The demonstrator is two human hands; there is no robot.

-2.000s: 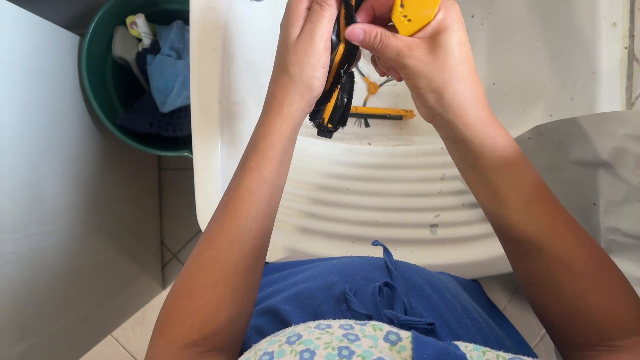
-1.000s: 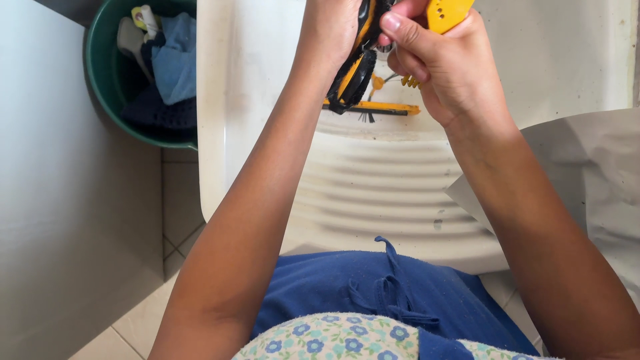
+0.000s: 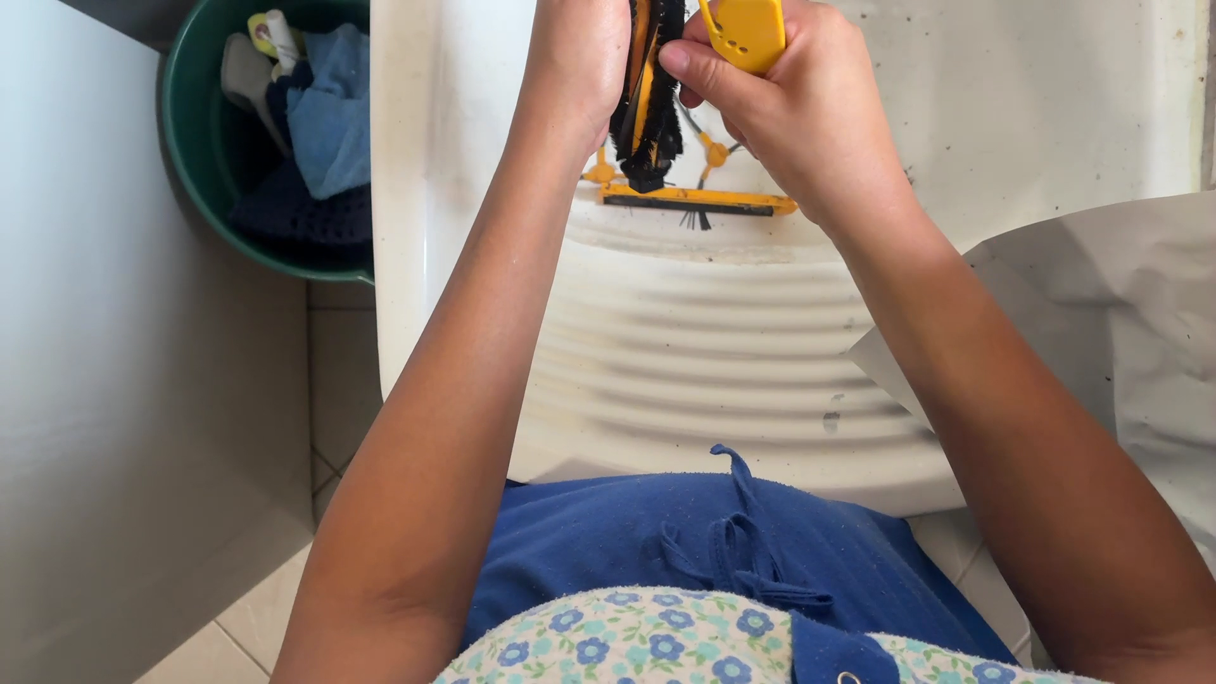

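At the top edge my left hand (image 3: 581, 66) is closed round a black and orange roller brush (image 3: 650, 104), which hangs upright with its lower end showing. My right hand (image 3: 793, 85) grips a flat yellow plastic tool (image 3: 749, 36) with small holes, and its thumb lies against the brush bristles. Below the brush, in the white washtub (image 3: 1007, 85), lies an orange and black bar with a brush strip (image 3: 698, 200). Orange side brushes with thin arms (image 3: 714, 152) lie just beyond the bar. The upper ends of the roller brush and of my left hand are cut off by the frame.
Ridges (image 3: 684, 351) cross the tub's near slope. A green basin (image 3: 176, 142) with cloths stands at the left, beside a smooth grey panel (image 3: 142, 332). A greyish sheet (image 3: 1073, 275) hangs over the tub's right side. Dark specks dot the tub.
The roller brush was tilted one second ago and now hangs nearly upright. Its lower end has moved right relative to the bar since then. Both hands have kept their hold.
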